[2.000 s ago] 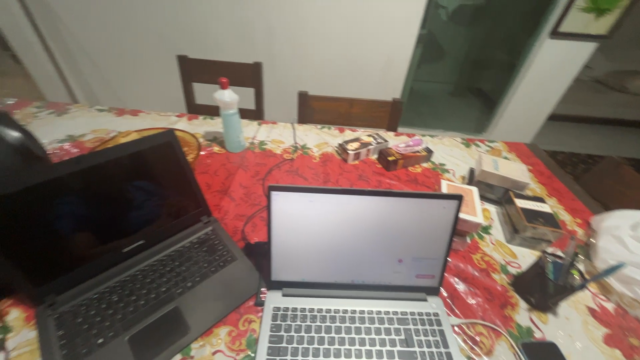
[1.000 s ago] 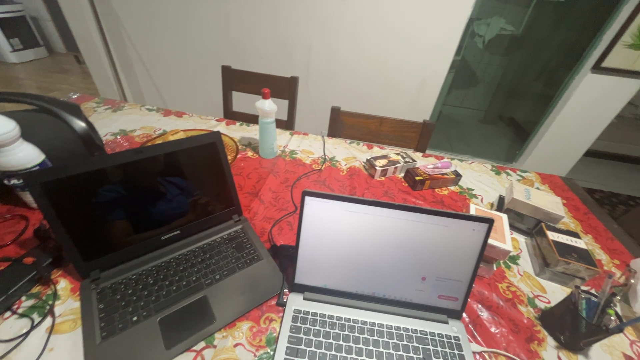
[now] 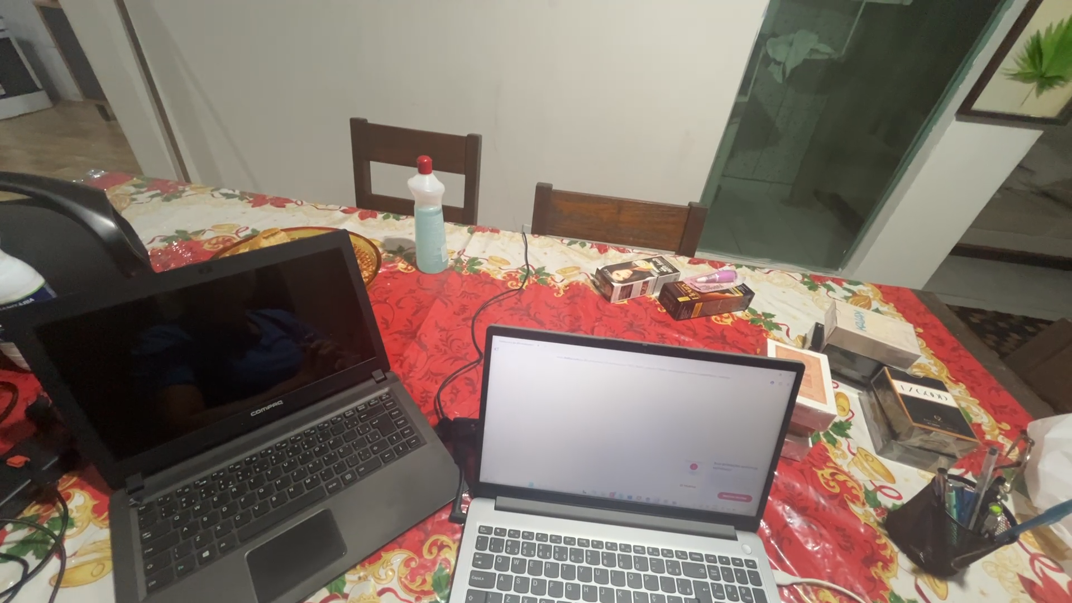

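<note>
Neither of my hands shows in the head view. A black Compaq laptop (image 3: pixel 335 494) stands open at the left with a dark screen that reflects a person in blue. To its right is a silver laptop (image 3: pixel 615 544), open, with a lit, mostly white screen. Behind them stands a clear plastic bottle (image 3: pixel 430 230) with a red cap and pale blue liquid. Two small cartons, one striped (image 3: pixel 636 278) and one dark (image 3: pixel 706 298), lie beyond the silver laptop, and a pink-purple item (image 3: pixel 713 280) rests on the dark one.
Several boxes, including a black and white box (image 3: pixel 921 410), sit at the right near a black mesh pen holder (image 3: pixel 934 523). A patterned tablecloth (image 3: pixel 569 306) covers the table. Wooden chairs (image 3: pixel 620 219) stand along the far side. A black cable (image 3: pixel 476 322) runs between the laptops; a white bottle (image 3: pixel 21 280) is far left.
The view has swung to the left, bringing the white bottle and the black chair at the left further into sight. No object on the table has plainly moved.
</note>
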